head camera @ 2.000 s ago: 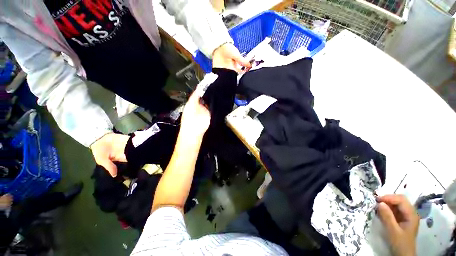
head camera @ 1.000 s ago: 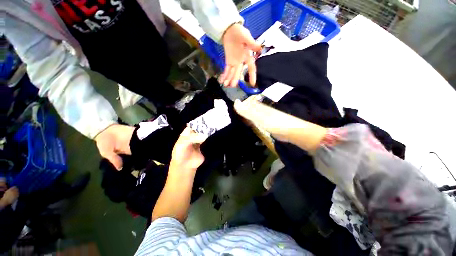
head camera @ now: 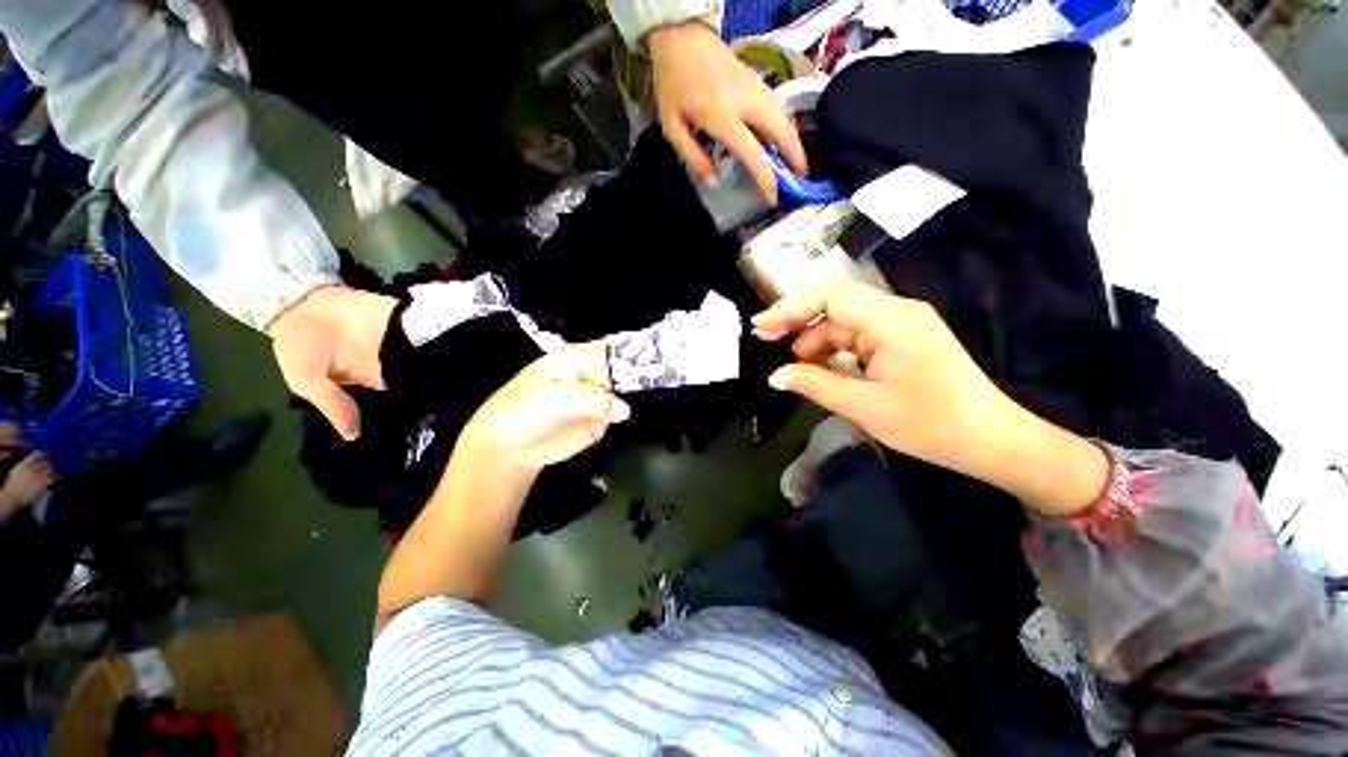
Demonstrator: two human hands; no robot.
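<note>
My left hand pinches the left end of a white patterned panel, which lies over black garment cloth. My right hand, in a grey sleeve with a pink cuff, is just right of the panel's right end, thumb and fingers apart and empty. Another white patterned piece sits on the black cloth at left. A larger black garment covers the table edge, with a plain white piece on it. A patterned part shows low at right, partly hidden by my sleeve.
Another person stands opposite; their one hand is at the cloth's left end, their other hand above the table corner. A blue basket is at the top. Another blue basket and a cardboard box are at left on the floor.
My right hand has left the patterned piece at lower right and come to the middle. My left hand now holds the panel out flat. The other person's right-side hand has let go of the cloth.
</note>
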